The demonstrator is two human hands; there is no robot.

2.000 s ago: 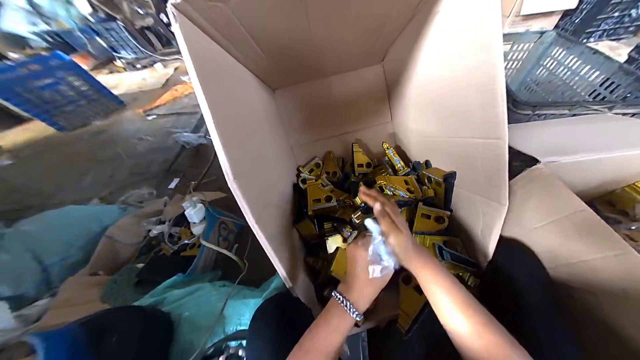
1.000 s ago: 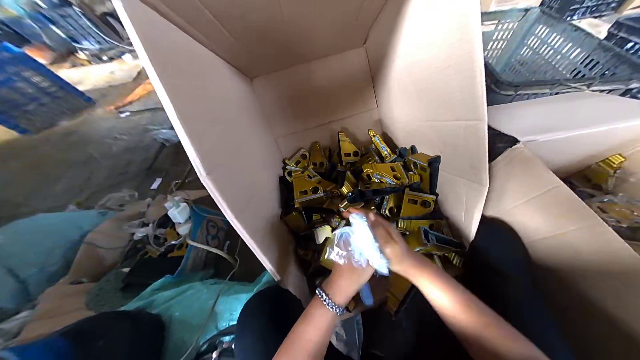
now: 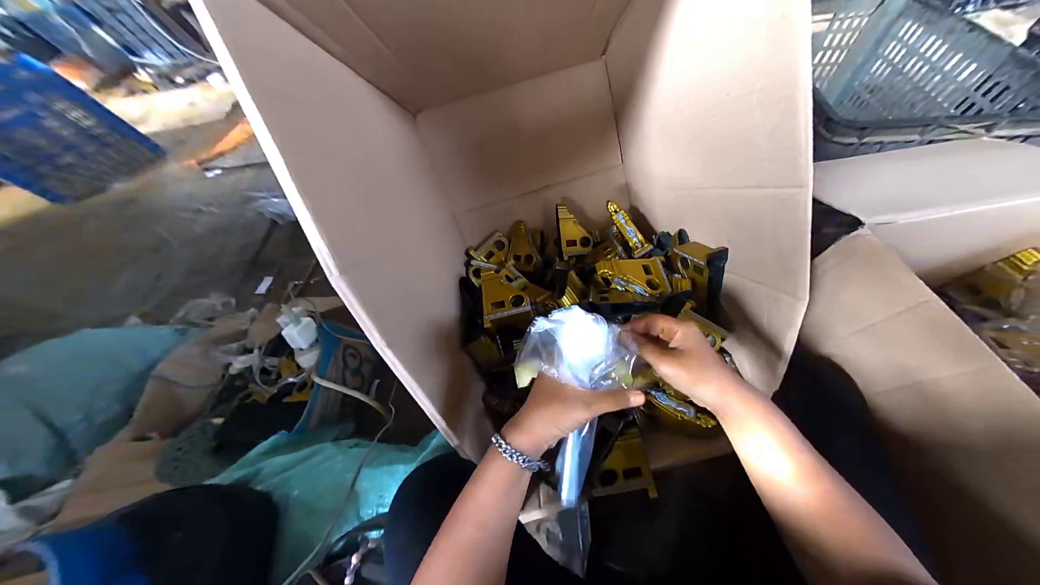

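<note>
Clear plastic bags [image 3: 575, 345] are bunched in my left hand [image 3: 565, 406], which wears a chain bracelet [image 3: 520, 453] at the wrist. Below that fist the gathered film hangs down in a twisted strip. My right hand [image 3: 678, 357] pinches the right edge of the same film between thumb and fingers. Both hands are over a tall open cardboard box [image 3: 520, 146]. Gold and black plastic parts [image 3: 634, 278], wedge-shaped with round and square holes, lie heaped in its bottom. Glare hides detail in the middle of the film.
Right of the box stand a second open carton [image 3: 910, 292] holding bagged gold parts [image 3: 999, 284] and a grey-green plastic crate [image 3: 926, 73]. At left are a blue crate [image 3: 69, 130], a green sheet [image 3: 325, 479], and a white plug [image 3: 298, 331] with cords.
My hands were close together on the bunched film; now my right hand is apart to the right, drawing out its edge. The film is spread wider above my left fist.
</note>
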